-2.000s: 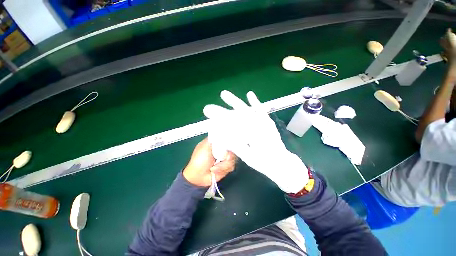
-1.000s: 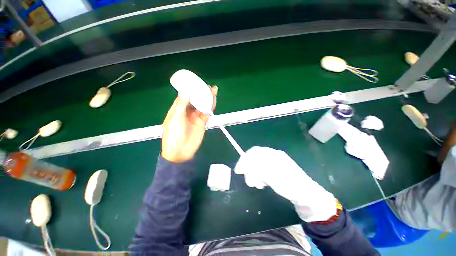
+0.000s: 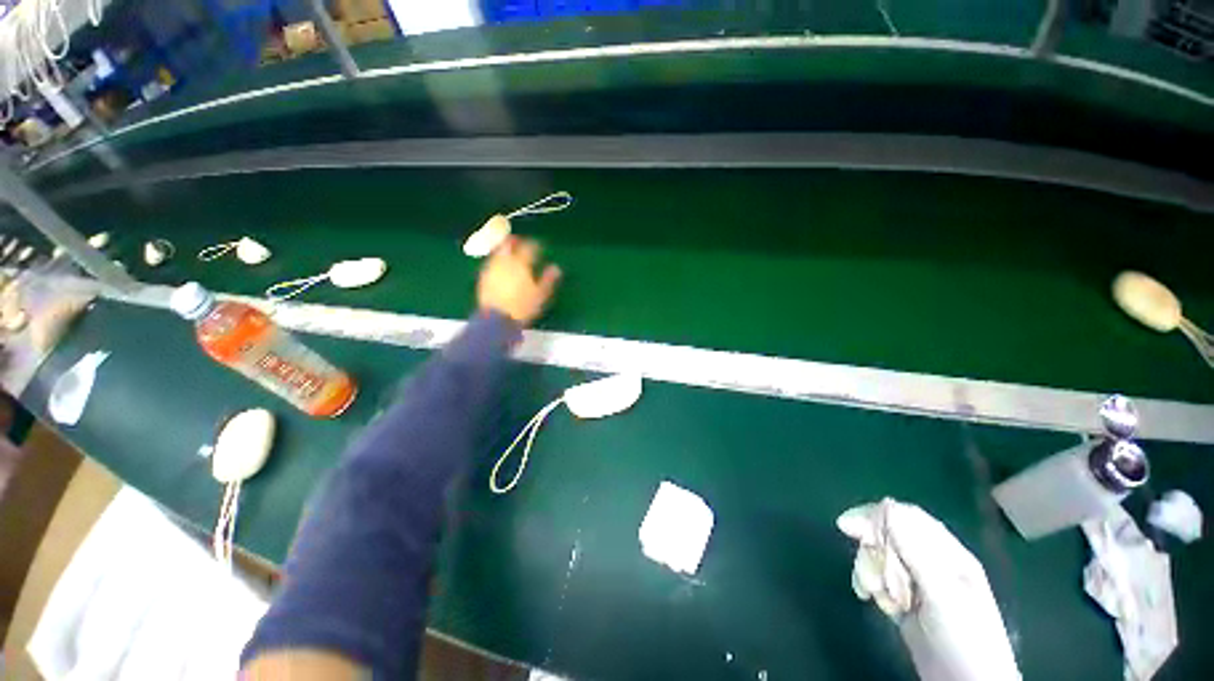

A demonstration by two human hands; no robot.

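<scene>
My bare left hand (image 3: 517, 282) reaches over the green belt with fingers apart. Its fingertips are beside a cream-white unit (image 3: 487, 237) with a cord loop; whether they touch it is unclear. Another unit (image 3: 606, 397) lies on the bench against the rail, its loop towards the lower left. A third unit (image 3: 244, 446) lies on the bench at left, cord downward. My gloved right hand (image 3: 919, 572) is low at right over the bench, fingers curled; whether it holds a cloth cannot be told. A folded white pad (image 3: 676, 528) lies between the hands.
More units, including one (image 3: 357, 273), lie on the belt. A drink bottle (image 3: 276, 362) leans towards the metal rail (image 3: 799, 379). At right are a solvent bottle (image 3: 1065, 490), a crumpled wipe (image 3: 1176, 515) and white cloth (image 3: 1132, 585). A carton with a white sheet (image 3: 140, 599) is lower left.
The view has turned left. My left hand has let go of its unit and reached over the belt. My right hand no longer holds the cord. A unit now lies by the rail.
</scene>
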